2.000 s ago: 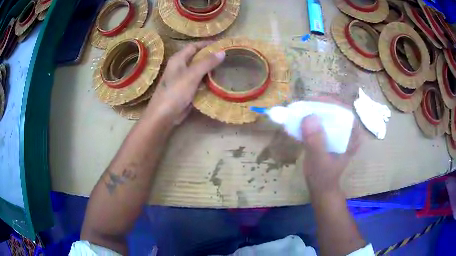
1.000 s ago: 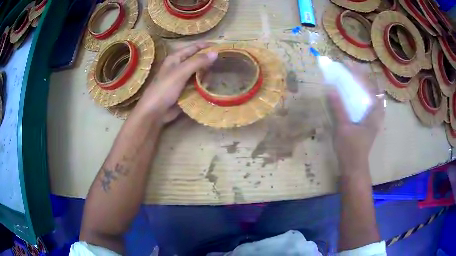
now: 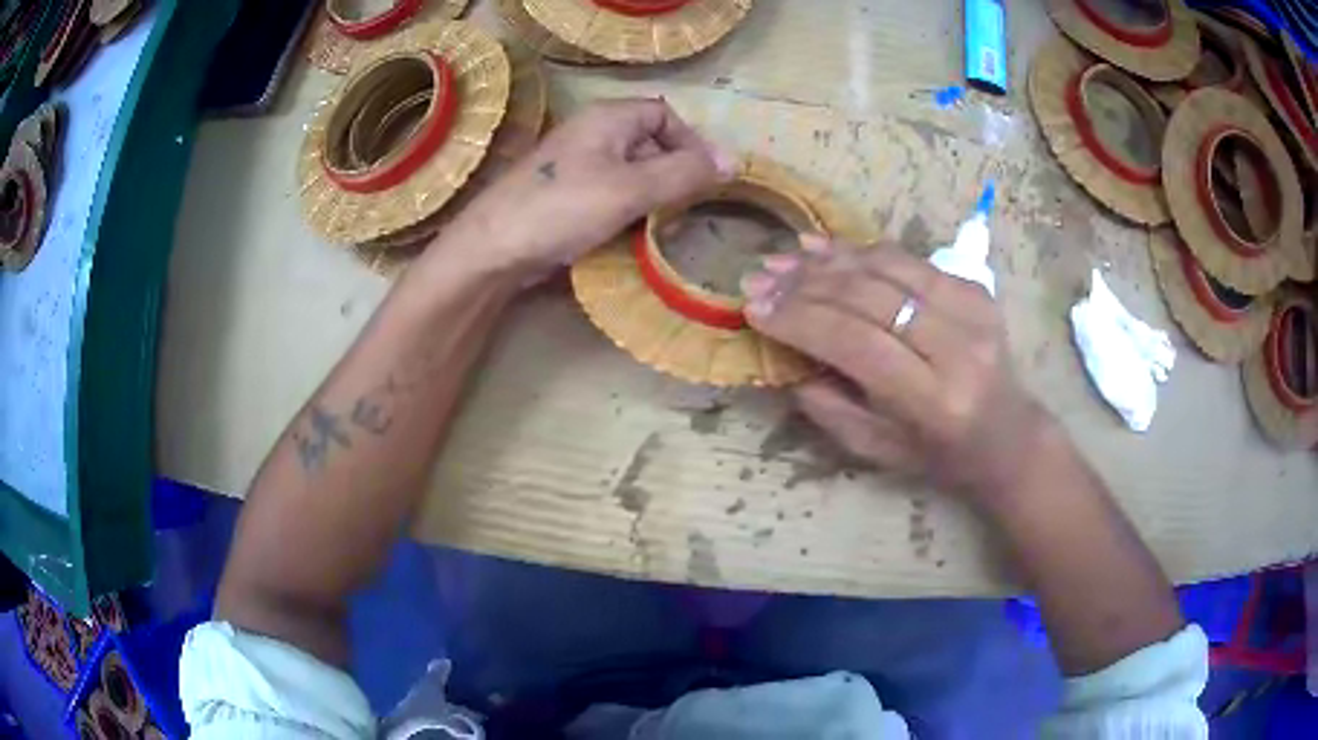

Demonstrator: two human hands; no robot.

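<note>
A tan flanged ring (image 3: 665,340) with a red band around its open centre is held just above the cardboard cover or on it; I cannot tell which. My left hand (image 3: 607,188) grips its upper left side, fingers at the collar. My right hand (image 3: 896,347) grips its right side, fingertips on the red band and thumb side below, hiding the right part of the brim. The white glue bottle (image 3: 966,257) shows behind my right hand, blue tip pointing up; its lower part is hidden.
Stacked rings (image 3: 336,203) lie at the upper left, more (image 3: 636,32) at the top. A heap of rings (image 3: 1229,188) lies right. A crumpled white scrap (image 3: 1120,347), a light-blue tube (image 3: 986,44), a dark flat object (image 3: 260,58) and a green edge (image 3: 116,318) also show.
My right hand has let go of the glue bottle and moved left onto the ring. The ring is now held by both hands. The view has shifted, so the table things appear further right.
</note>
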